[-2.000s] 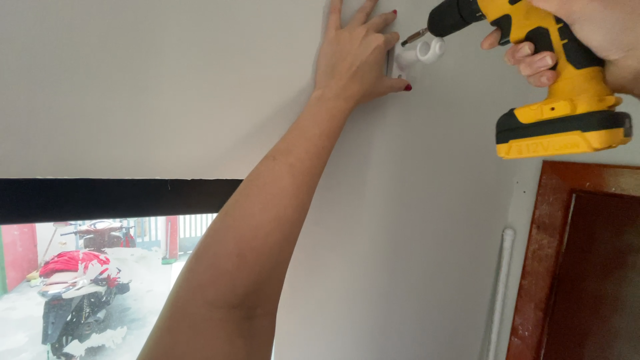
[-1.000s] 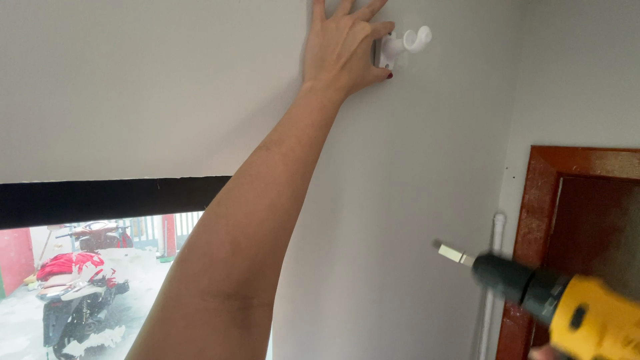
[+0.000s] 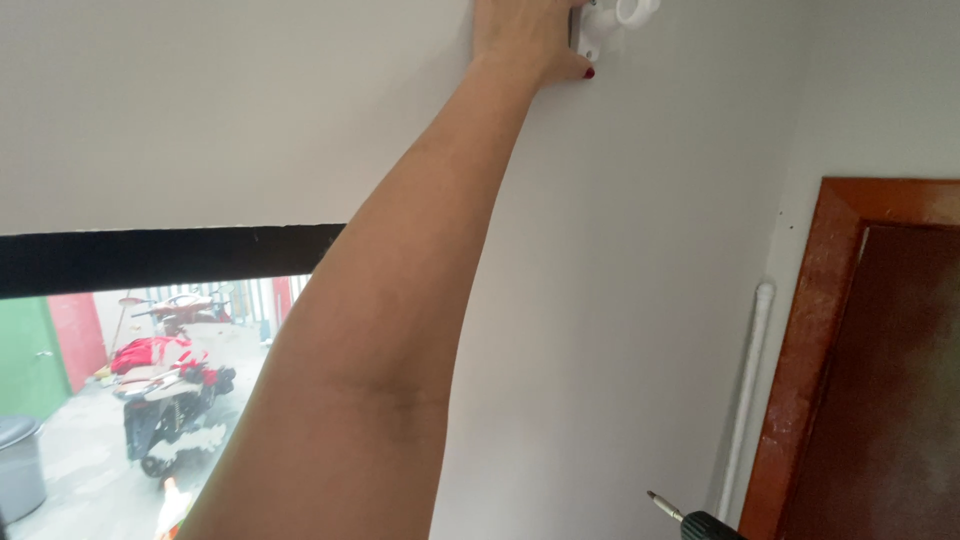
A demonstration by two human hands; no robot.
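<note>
My left hand [image 3: 529, 37] is raised at the top of the head view, its fingers partly cut off by the frame. Thumb and fingers lie around the base of a white curtain rod bracket [image 3: 600, 26] and keep it against the pale wall. A screw hole shows low on the bracket's plate, and a screw head sits near its top. At the bottom right, the black chuck of a power drill [image 3: 709, 525] with a screwdriver bit [image 3: 665, 506] pokes into view, pointing up and left. The drill's body and my right hand are out of the frame.
A black window frame [image 3: 165, 259] runs at the left, with a motorcycle [image 3: 172, 397] and a grey bin [image 3: 21, 465] outside. At the right stand a reddish-brown wooden door frame [image 3: 802, 337] and a white pipe [image 3: 746, 397] up the wall corner.
The drill has gone from beside the bracket down to the lower right, and my right hand has left the view. My left hand stays at the bracket. The view has shifted a little.
</note>
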